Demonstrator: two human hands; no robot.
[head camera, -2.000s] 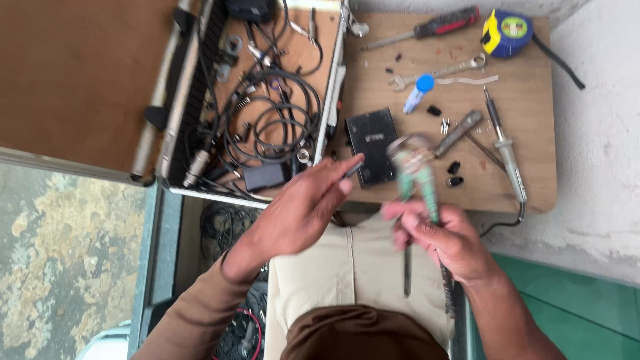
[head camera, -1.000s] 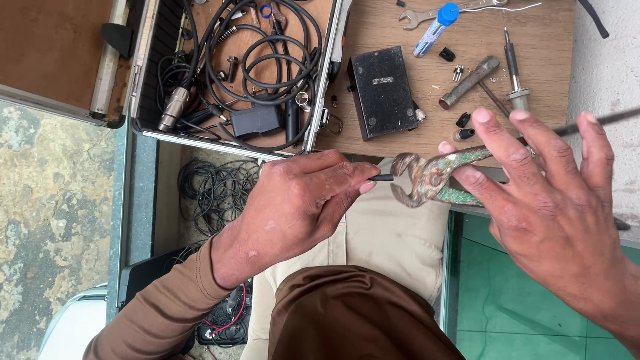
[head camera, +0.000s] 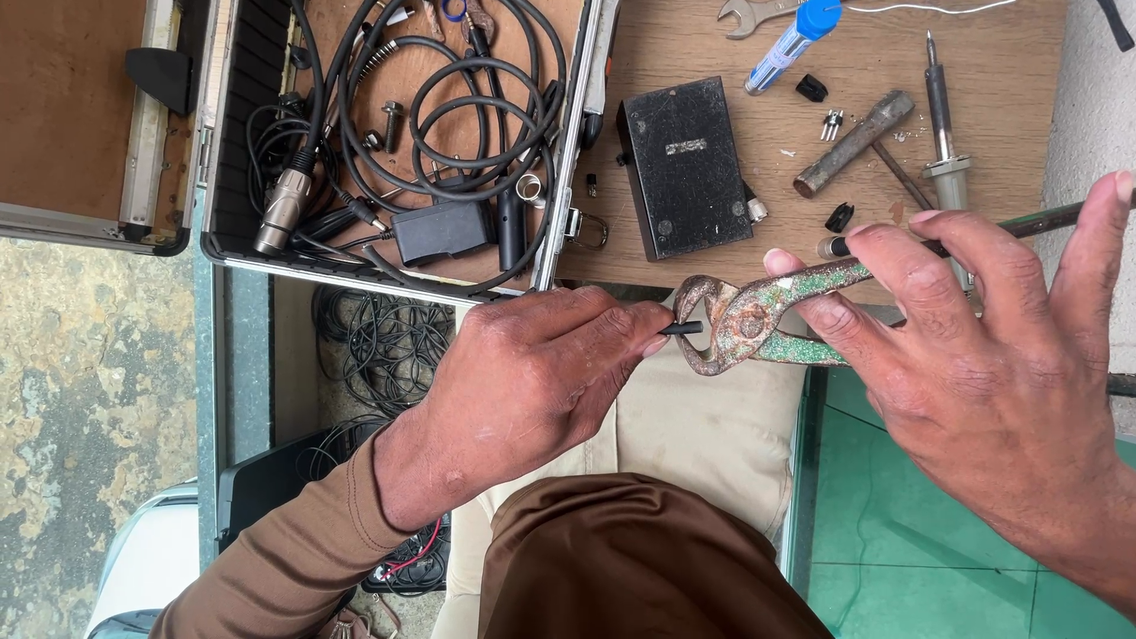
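My left hand (head camera: 532, 382) pinches a thin black cable (head camera: 683, 327) between thumb and fingertips; its short end lies between the jaws of rusty end-cutting pincers (head camera: 751, 325). The pincers' handles, with worn green paint, run to the right, and my right hand (head camera: 976, 337) holds them with the fingers spread along them. Behind the jaws a black metal box (head camera: 688, 173) rests on the wooden table. Most of the cable is hidden by my left hand.
An open case (head camera: 390, 277) at the left holds coiled cable, an XLR connector (head camera: 282, 213) and a black power adapter (head camera: 444, 232). On the table (head camera: 657, 44) lie a soldering iron (head camera: 945, 133), a tubular socket wrench (head camera: 854, 144), an open-end wrench (head camera: 754, 13) and a blue-capped tube (head camera: 792, 46).
The pincers, upright two seconds ago, now lie sideways with their jaws around the cable end. My right hand has spread along the handles. The view has moved closer.
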